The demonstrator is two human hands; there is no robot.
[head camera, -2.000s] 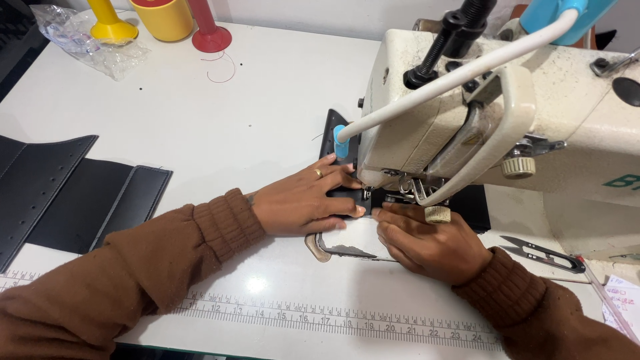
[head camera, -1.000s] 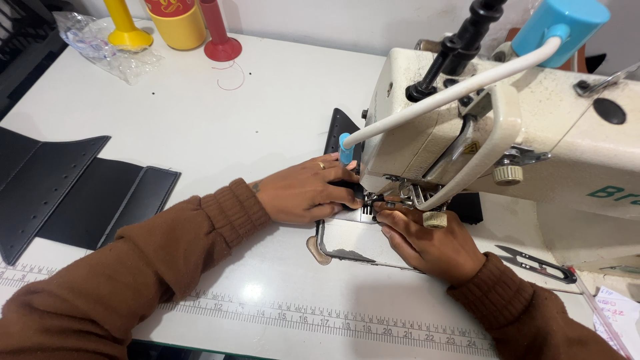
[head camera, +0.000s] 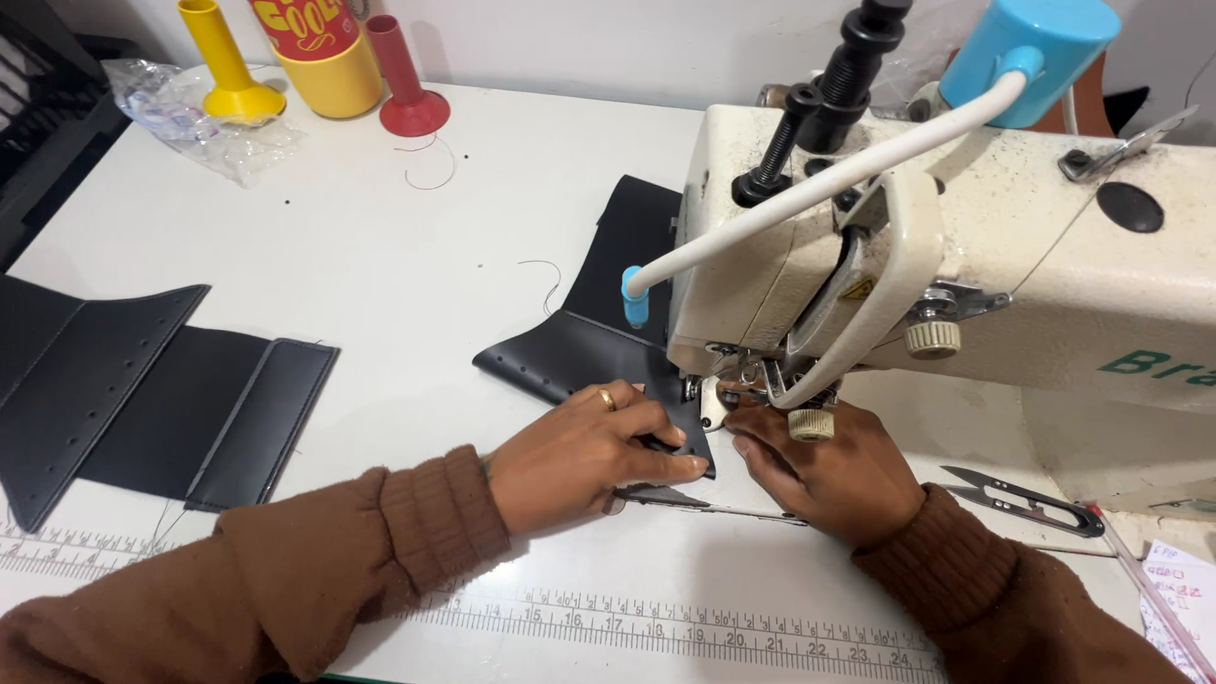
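Note:
My left hand (head camera: 598,451), with a ring on one finger, presses on a black leather-like piece (head camera: 608,351) with punched holes; its fingertips lie near the piece's lower corner. The piece runs beneath the head of a cream sewing machine (head camera: 741,275). Just right of the presser foot area, my right hand (head camera: 807,456) has its fingers beside the needle parts, partly hidden by the machine's guard and a knob. What its fingertips touch cannot be made out. A lamp's blue tip (head camera: 635,296) hangs over the black piece.
More black stitched pieces (head camera: 104,389) lie at the left. Thread snips (head camera: 1035,503) rest at the right near papers (head camera: 1164,579). A printed ruler scale (head camera: 665,632) runs along the front edge. Behind stand yellow (head camera: 228,66) and red (head camera: 404,85) cones, a yellow container (head camera: 328,71) and clear plastic (head camera: 190,123).
My left hand has moved away from the needle area toward the front. More of the black piece now shows left of the machine, and its lower corner lies under my left fingers.

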